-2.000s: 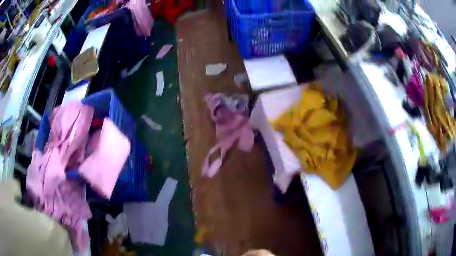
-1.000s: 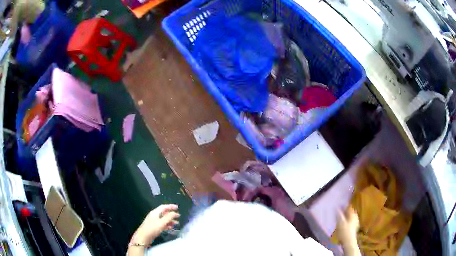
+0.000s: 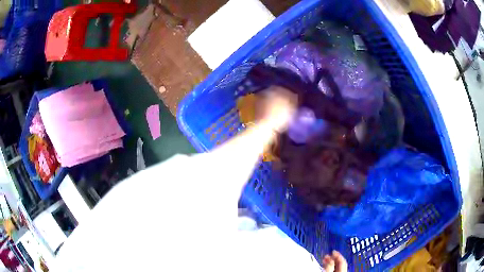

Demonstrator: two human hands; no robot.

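A large blue plastic crate [image 3: 318,241] with perforated sides fills the centre and right. It holds dark maroon cloth [image 3: 323,164], shiny purple plastic bags [image 3: 339,74] and a bright blue plastic bag [image 3: 398,186]. My left hand [image 3: 276,109] reaches over the crate's near left side into it, beside the maroon cloth and a mustard piece [image 3: 247,109]. It is blurred, so its grip cannot be told. My right hand [image 3: 335,261] shows only as fingertips at the bottom edge, by the crate's lower side; its grip is hidden.
A blue crate at left holds stacked pink pieces [image 3: 82,125]. A red stool [image 3: 87,32] stands at top left. A white board [image 3: 231,32] lies above the big crate. A white table edge [image 3: 424,69] runs down the right. Mustard cloth [image 3: 424,260] shows at bottom right.
The view has moved to the big crate, which appears much nearer and turned. My left hand has gone into it. The blue bag appears at the crate's lower right, with maroon cloth now visible.
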